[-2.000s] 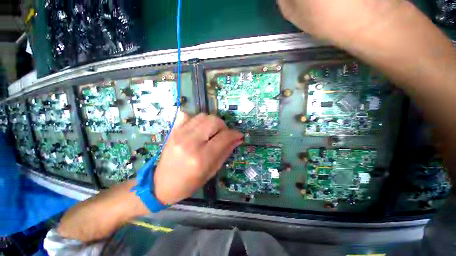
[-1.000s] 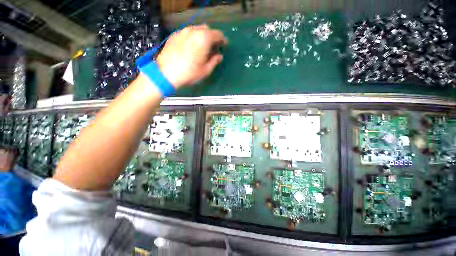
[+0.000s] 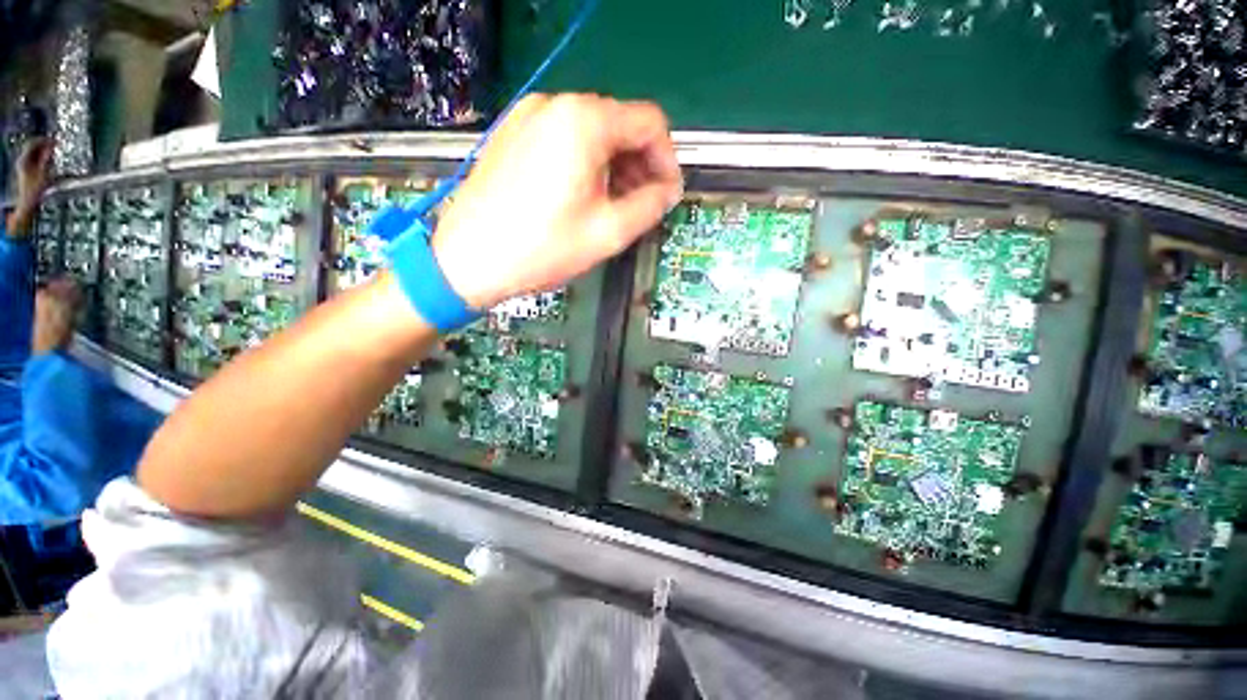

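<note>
My left hand [image 3: 568,192], with a bright blue wrist strap [image 3: 431,280], is over the upper left corner of a carrier [image 3: 827,369]. Its fingers are curled towards the thumb. Whether a small part is between the fingertips is hidden. The carrier holds green circuit boards, among them an upper left board [image 3: 732,278] just beside my fingertips and a lower right board [image 3: 929,481] with a small silver-grey square. Brown and black clips stand around the boards. My forearm covers part of the neighbouring carrier to the left. My right hand is not in view.
Metal rails [image 3: 875,151] run behind and in front of the carriers. Beyond is a green mat [image 3: 725,69] with loose silvery parts [image 3: 944,19] and a dark glinting heap [image 3: 383,62]. A blue cord rises from the strap. A coworker's blue sleeve [image 3: 62,424] and hands are at the left.
My left hand went from a board to the green mat, and is now back over the carriers. My right arm, seen two seconds ago, has left the picture. The view has shifted.
</note>
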